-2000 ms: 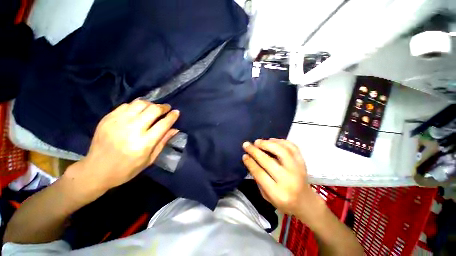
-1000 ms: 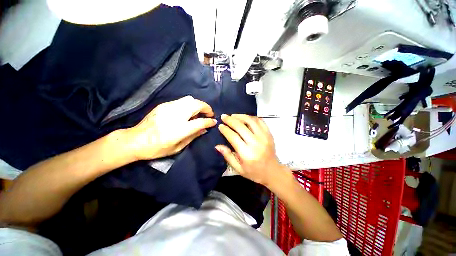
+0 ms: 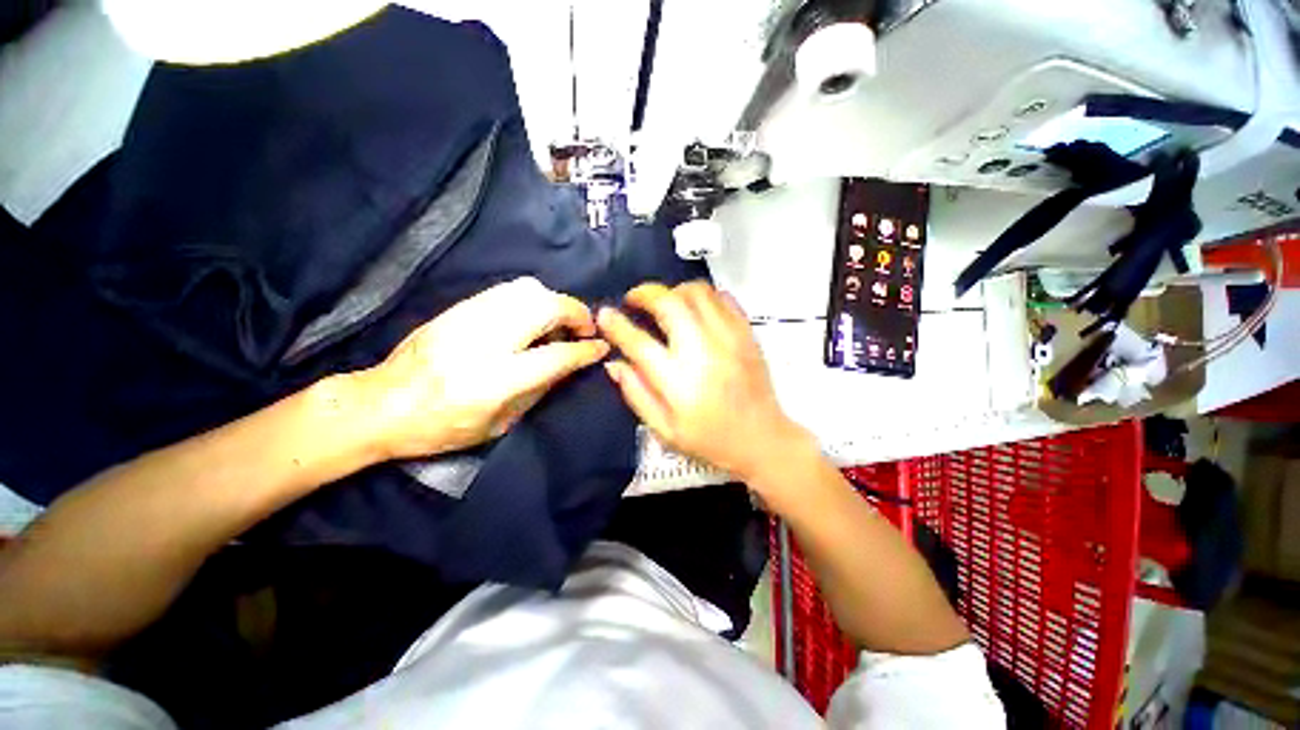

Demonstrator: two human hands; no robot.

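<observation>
A dark navy garment (image 3: 328, 114) is heaped on the table left of and under the needle area. A long greyish slit or strip (image 3: 392, 271) shows on it. A smaller grey patch (image 3: 449, 472) shows below my left forearm. My left hand (image 3: 492, 364) and my right hand (image 3: 694, 371) meet at the fingertips on the cloth, just below the presser foot (image 3: 599, 200). Both hands pinch the navy cloth between thumb and fingers. The exact bit of cloth pinched is hidden by the fingers.
A smartphone (image 3: 877, 278) lies right of my right hand. The white machine head (image 3: 998, 129) has dark fabric strips (image 3: 1141, 228) hanging from it. A parts box (image 3: 1169, 321) sits at the right. A red basket (image 3: 1027, 571) is below the table edge. A white disc (image 3: 235, 22) covers the upper left.
My hands have come together from far apart, the right moving left and the left moving right onto the cloth. The view has shifted right, showing more of the machine head and the parts box.
</observation>
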